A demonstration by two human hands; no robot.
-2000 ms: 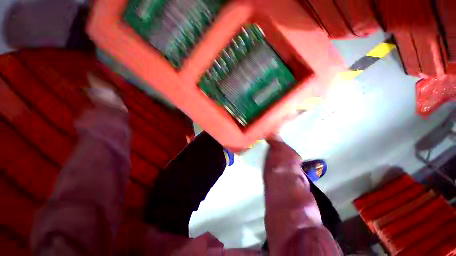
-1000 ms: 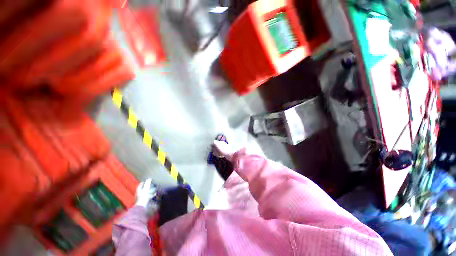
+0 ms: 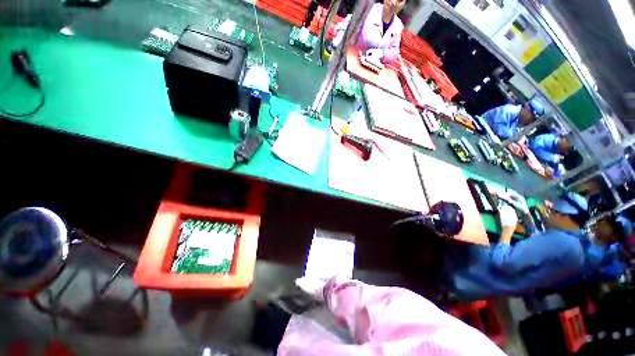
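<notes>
My right hand is small and blurred at the bottom centre, at the end of a pink sleeve; its fingers cannot be made out. It is beside the lower end of a pale rectangular thing below the bench edge; contact is unclear. My left hand is not in view. A red-orange foam tray stands below the bench at the lower left. A green circuit board lies in its visible pocket.
The green bench bears a black box, a paper sheet, work mats and a black-handled brush-like tool. A round stool seat is at left. A person in blue works at right; others are farther back.
The view has swung from the floor and tray stacks to the bench. The two-pocket tray near my hands two seconds ago is no longer seen there. My left hand has left the view.
</notes>
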